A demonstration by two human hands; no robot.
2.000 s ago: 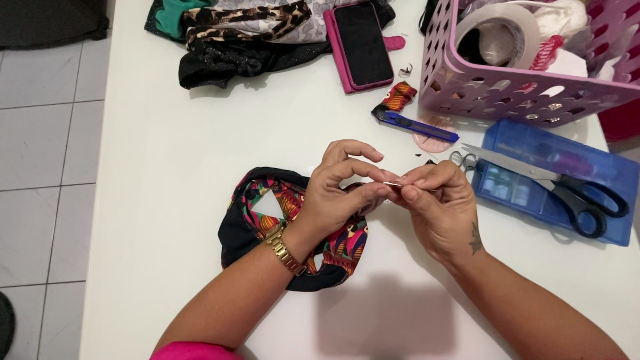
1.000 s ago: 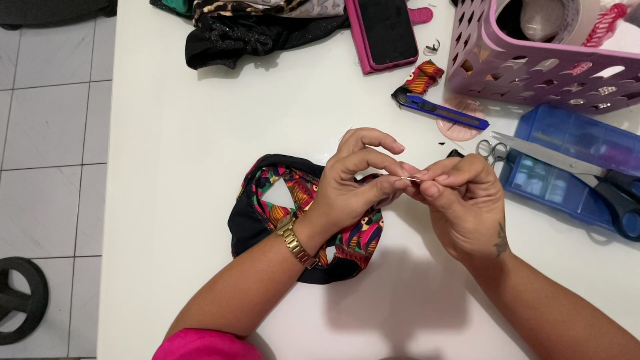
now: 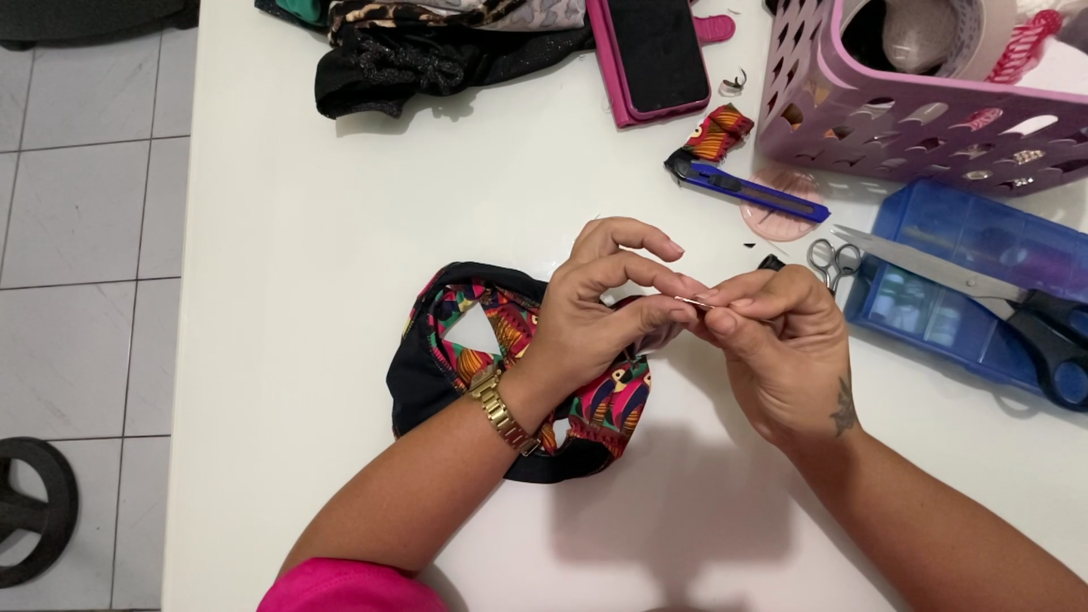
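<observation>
Between the fingertips of both hands is a thin, shiny needle-like piece, too small to name surely. My left hand, with a gold-coloured watch on its wrist, pinches one end between thumb and finger. From the right, my right hand meets it, thumb and fingers closed on the other end. Beneath my left hand and wrist lies a black and multicoloured patterned fabric piece on the white table; part of it is hidden.
At the right are large black-handled scissors over a blue divided box, small scissors, a blue utility knife, a pink disc and a purple basket. A phone in a pink case and folded fabrics lie behind.
The view has shifted, with the table's things sitting differently in the frame. Both hands keep their fingertips together, with no plain change in their hold.
</observation>
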